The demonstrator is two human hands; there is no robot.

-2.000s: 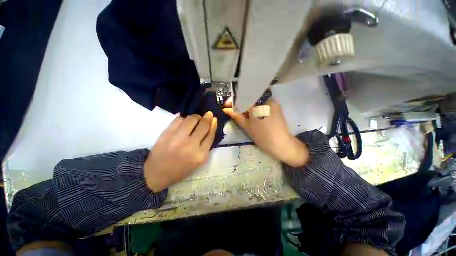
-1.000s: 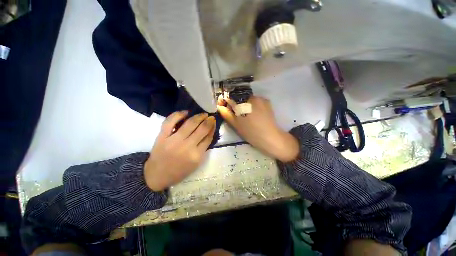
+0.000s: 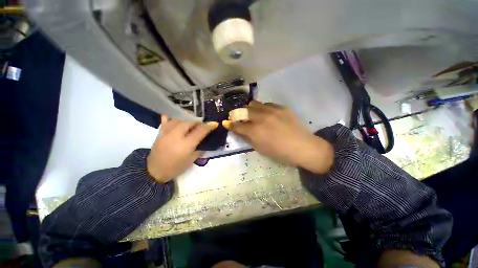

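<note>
The dark navy cloth (image 3: 214, 137) lies under the needle area of the white sewing machine (image 3: 304, 26), and part of it shows left of the machine head. My left hand (image 3: 175, 146) is on the cloth's left side, its thumb and fingertips gripping the edge. My right hand (image 3: 283, 135) is just right of the needle area, its fingertips at the cloth's right edge beside the small cream wheel (image 3: 239, 115). The two hands' fingertips nearly meet below the presser foot (image 3: 218, 104). The machine head partly hides the cloth, and the needle is too small to make out.
Black scissors (image 3: 361, 104) lie right of my right hand, near a blue pen (image 3: 452, 100). The cream knob (image 3: 232, 39) is on the machine. A dark garment (image 3: 31, 120) hangs at the left. The table's worn front edge (image 3: 230, 201) runs below my wrists.
The view has shifted, so the machine head appears further left. The cloth left of the machine shows less. My right hand's fingers have moved out from the needle area, and my left fingers have spread somewhat.
</note>
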